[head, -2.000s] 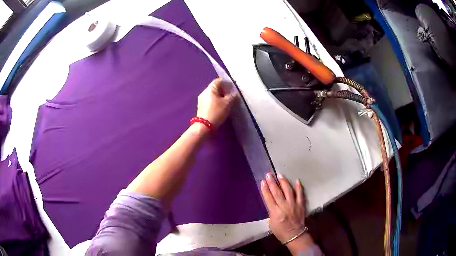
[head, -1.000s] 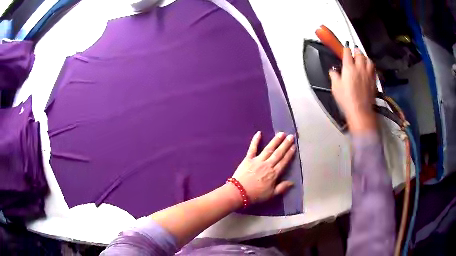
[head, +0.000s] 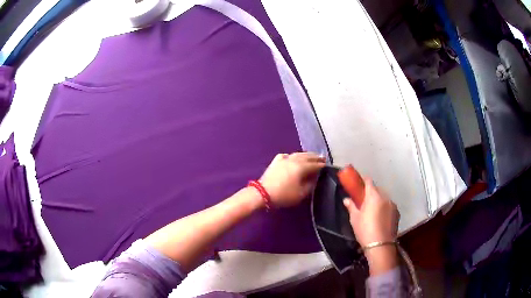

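Note:
A purple garment panel (head: 174, 116) lies spread on the white padded table, with small creases at its left side. A white interfacing tape (head: 297, 96) runs along its right edge and looks lilac over the cloth. My left hand (head: 291, 179) rests at the tape, fingers bent and close to the iron's tip; whether it pinches the tape is unclear. My right hand (head: 375, 216) grips the orange handle of the steam iron (head: 335, 212), whose dark plate sits over the panel's lower right edge and hides the tape there.
The roll of interfacing tape (head: 150, 13) stands at the far edge. A stack of cut purple panels (head: 20, 221) lies at left, with another purple bundle (head: 6, 90) beyond. The white table (head: 372, 105) ends at right; a blue-edged board (head: 495, 99) stands past it.
My right hand has taken hold of the iron and brought it from the table's right side onto the panel's lower right edge. My left hand has gone from flat to bent fingers.

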